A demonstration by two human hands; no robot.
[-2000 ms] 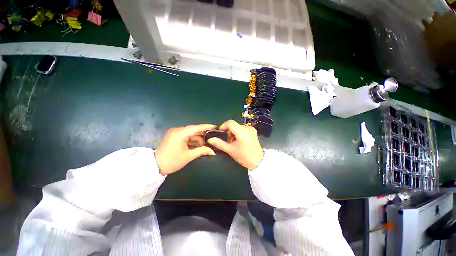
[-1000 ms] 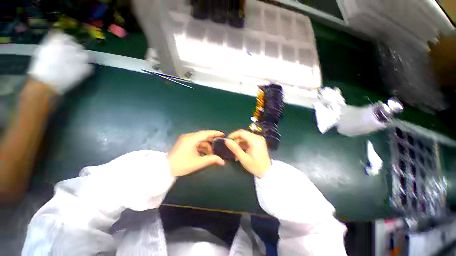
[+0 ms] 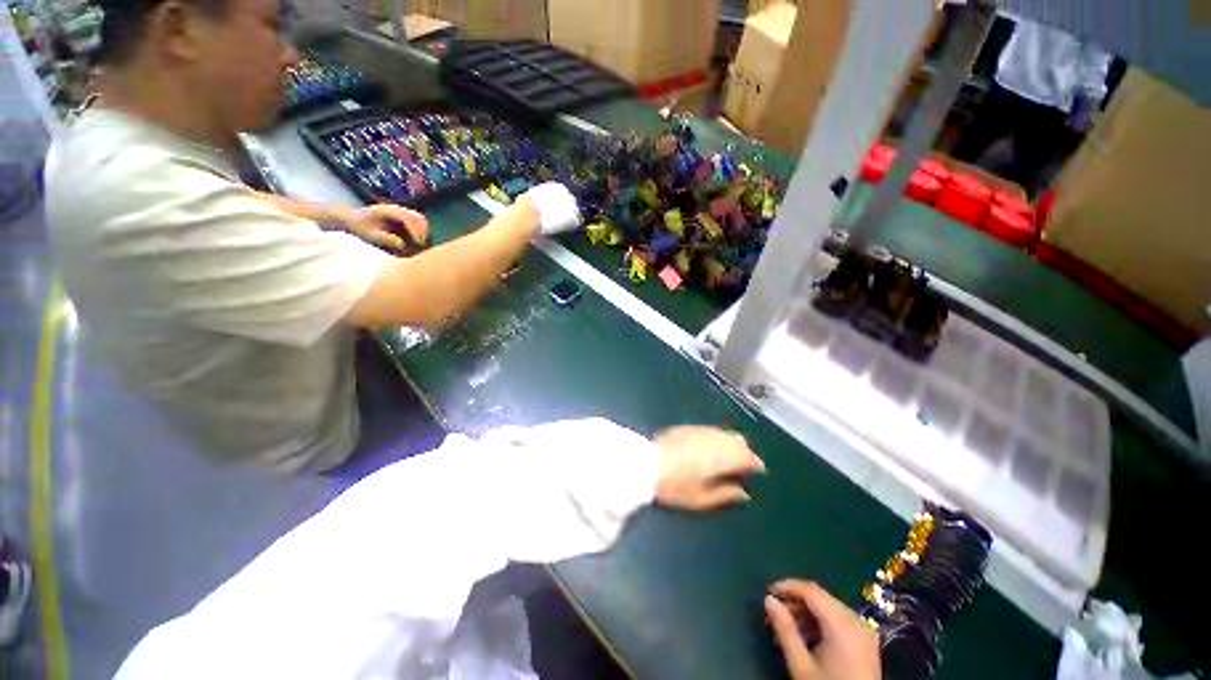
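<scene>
My left hand (image 3: 707, 468) is over the green mat, fingers pointing right and slightly apart, with nothing visible in it. My right hand (image 3: 833, 638) is cut off by the bottom edge; its thumb and fingers are curled around a dark spot, and I cannot tell whether that is a held part or shadow. Beside it on the right is the row of dark screen assemblies (image 3: 946, 571) with gold tails along its left side. A dark watch head (image 3: 565, 291) with a silvery rim lies alone farther up the mat.
A co-worker (image 3: 213, 279) at the left reaches a white-gloved hand to the multicoloured clip pile (image 3: 691, 206). A tray of clipped watches (image 3: 418, 153), tweezers (image 3: 724, 385) by the white rail, a metal post (image 3: 823, 173), a white blister tray (image 3: 983, 425) and crumpled wipes (image 3: 1102, 644) surround the mat.
The view has swung left, bringing the co-worker into sight. My hands have moved apart; before, they were together on a small dark piece. The co-worker's gloved hand is now at the clips.
</scene>
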